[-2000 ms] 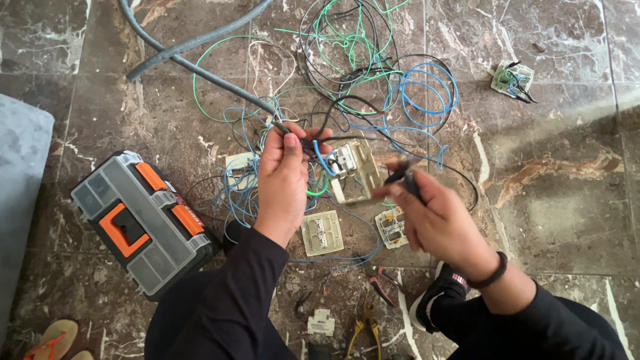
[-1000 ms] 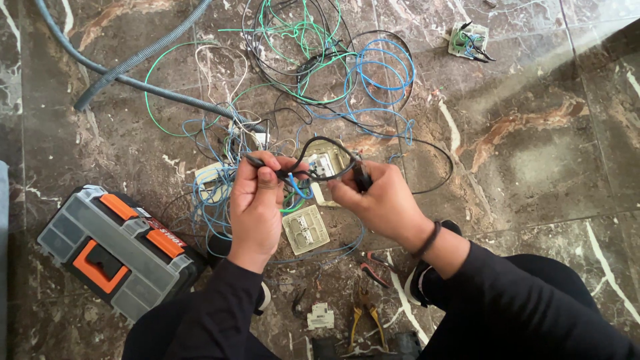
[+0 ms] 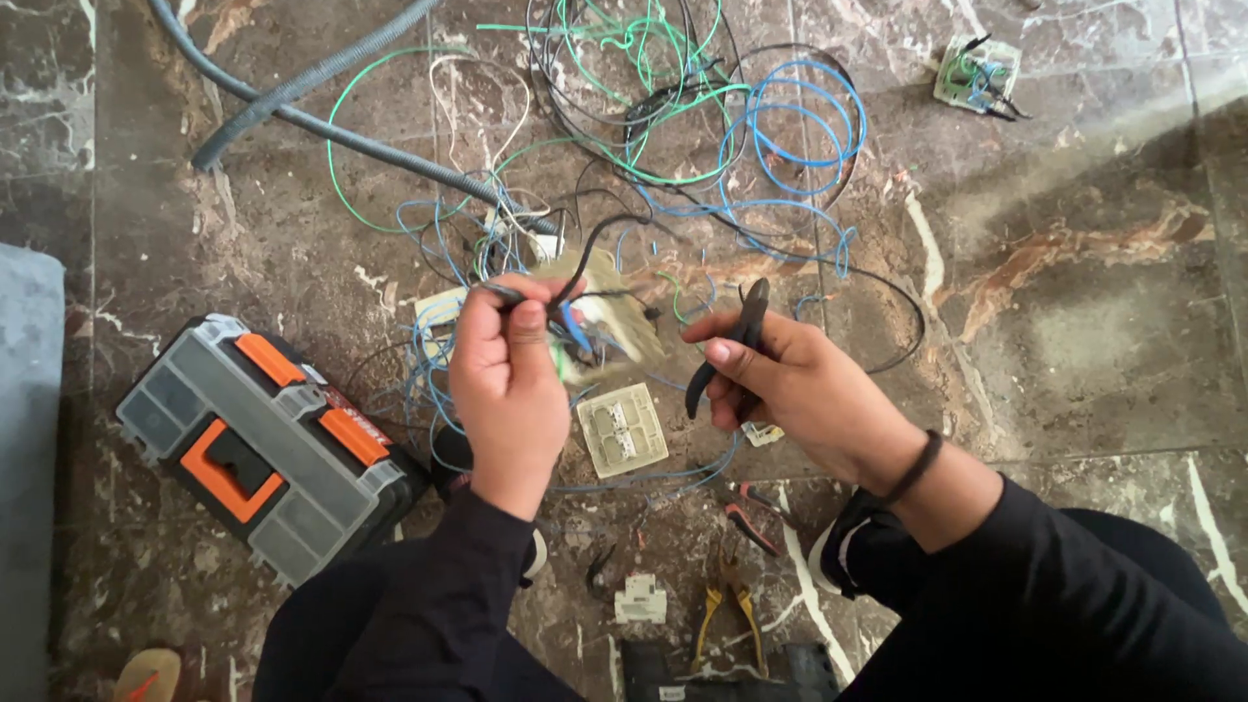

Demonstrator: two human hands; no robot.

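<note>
My left hand (image 3: 517, 361) pinches black insulated wires (image 3: 592, 255) between thumb and fingers. Just beyond its fingertips, a blurred cream wall box (image 3: 624, 322) holds blue, green and black wire ends. My right hand (image 3: 780, 380) grips small black cutting pliers (image 3: 749, 327), jaws pointing up, apart from the wires. Between and below the hands, a cream switch plate (image 3: 622, 429) lies on the floor with its inner side up. Coiled blue wire (image 3: 804, 127) and tangled green wire (image 3: 663, 175) spread beyond the hands. The held wires' ends are partly hidden by my left fingers.
Grey corrugated conduit (image 3: 370, 146) crosses the upper left. A toolbox with orange latches (image 3: 312, 487) stands at left. Near my feet lie yellow-handled pliers (image 3: 726, 614), red-handled pliers (image 3: 751, 522) and a white circuit breaker (image 3: 641, 599). Another wired box (image 3: 978, 76) lies at upper right.
My right hand has moved away from my left hand and the black wire; one second ago the two were close together over it. The pliers now show clearly in my right hand.
</note>
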